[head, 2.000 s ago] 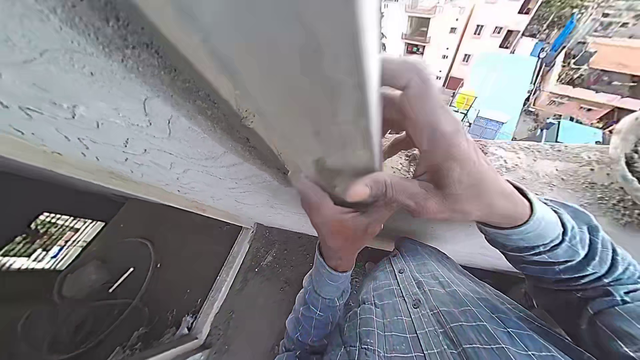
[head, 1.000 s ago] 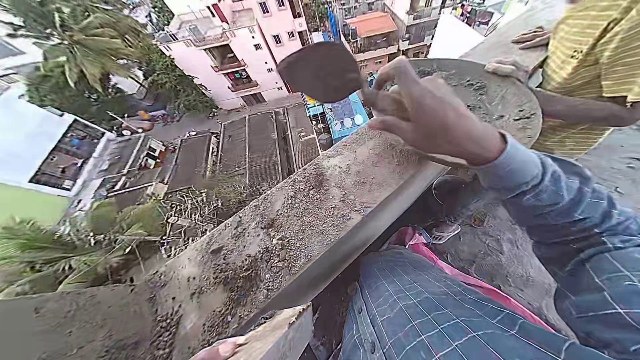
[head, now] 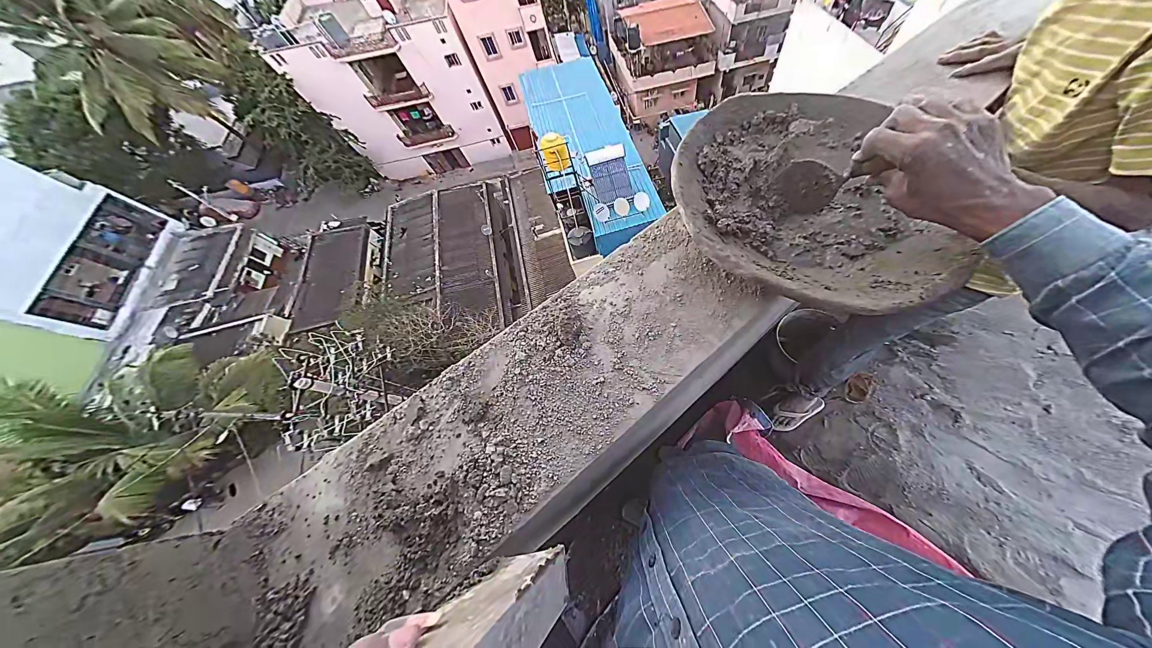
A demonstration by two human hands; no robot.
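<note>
My right hand (head: 954, 166) grips the handle of a trowel, whose rounded blade (head: 807, 186) rests in grey wet mortar (head: 751, 171). The mortar lies in a wide shallow pan (head: 846, 292) on the parapet at the upper right. At the bottom edge, the fingers of my left hand (head: 402, 632) are on the side of a board or straightedge (head: 504, 594) smeared with mortar; most of that hand is out of view.
Loose mortar crumbs lie along the parapet top (head: 576, 360), beyond which is a drop to roofs and trees. A person in a yellow striped shirt (head: 1071, 99) stands beside the pan, a hand (head: 983, 52) on the ledge. Pink cloth (head: 837, 504) hangs near my body.
My right hand, near the board two seconds ago, held the trowel above the parapet one second ago; the blade is now down in the pan's mortar. The view has swung toward the parapet and pan.
</note>
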